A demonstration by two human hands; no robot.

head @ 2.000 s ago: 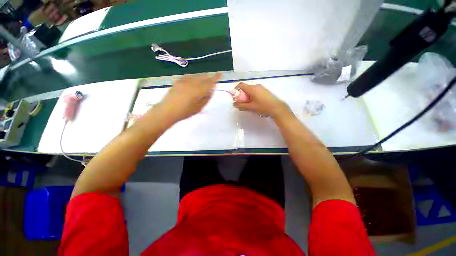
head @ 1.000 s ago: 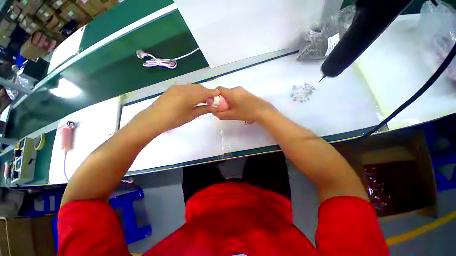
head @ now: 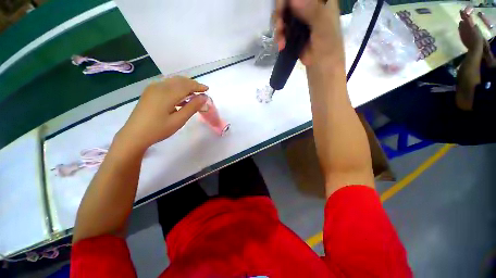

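Observation:
My left hand (head: 166,108) holds a pink hair dryer body (head: 213,118) low over the white bench, its handle end pointing down and right. My right hand (head: 310,27) grips the black electric screwdriver (head: 286,62), bit downward. The bit tip is at the small pile of silvery screws (head: 264,94) on the white surface. Whether a screw is on the bit cannot be told. A bundled pink cord (head: 93,157) with a pink plug (head: 66,169) lies left of my left forearm.
An upright white panel (head: 201,32) stands behind. A clear bag of screws (head: 266,50) is beside it. A bigger clear bag (head: 380,40) and dark pink parts (head: 416,33) lie right. Another person's hand (head: 469,30) shows far right. A looped cord (head: 109,67) lies on the green belt.
My right hand has left the pink body and taken hold of the screwdriver, lowering its bit to the screws. My left hand keeps the body. The view has turned right.

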